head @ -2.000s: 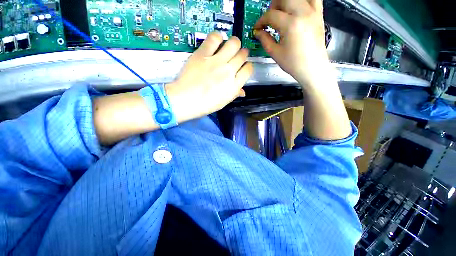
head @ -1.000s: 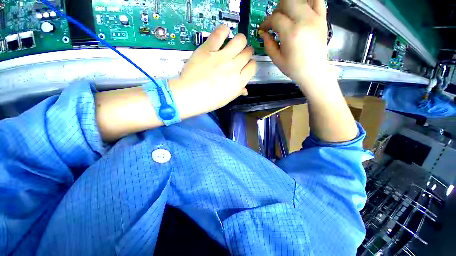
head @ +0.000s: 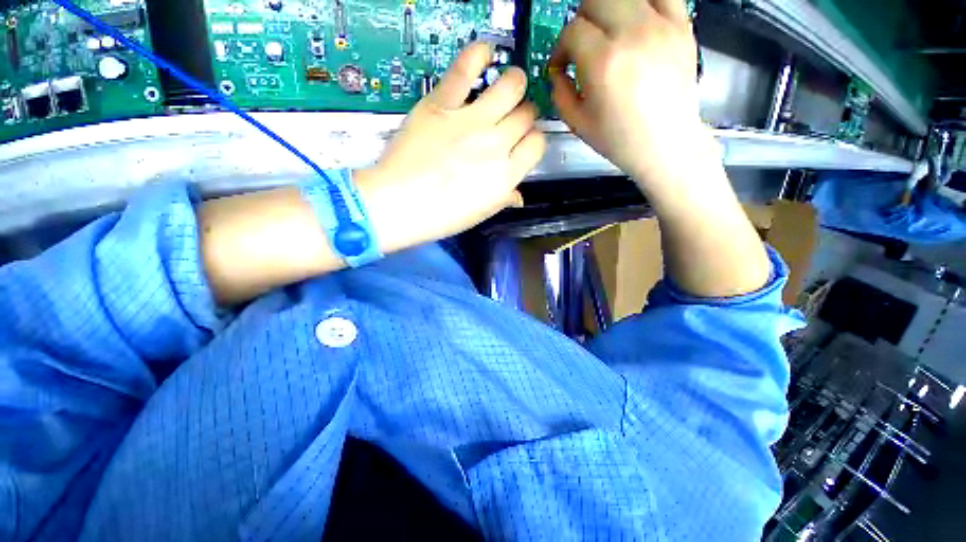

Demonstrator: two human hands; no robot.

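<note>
Green printed circuit boards stand in a row at the top of the view: one at the left (head: 79,64), one in the middle (head: 307,64), and one at the right, mostly hidden behind my right hand. My left hand (head: 455,148) is bare and rests over the near rail and the middle board's near right corner, its fingers slightly curled; its fingertips are partly hidden. My right hand (head: 625,79) is over the right board, thumb and index finger bent together at its surface. Whether a small part is between them cannot be seen. A light blue wrist strap (head: 346,222) is on my left wrist.
A silver conveyor rail (head: 212,143) runs before the boards. A blue cord (head: 201,87) crosses from the upper left to my wrist strap. Cardboard (head: 625,270) is below the rail at the right. A blue cloth or bag (head: 884,206) and a metal rack (head: 858,455) are further right.
The boards appear slightly lower and further right in view. The yellow bit earlier visible at my right fingertips no longer shows. My left hand has shifted slightly right.
</note>
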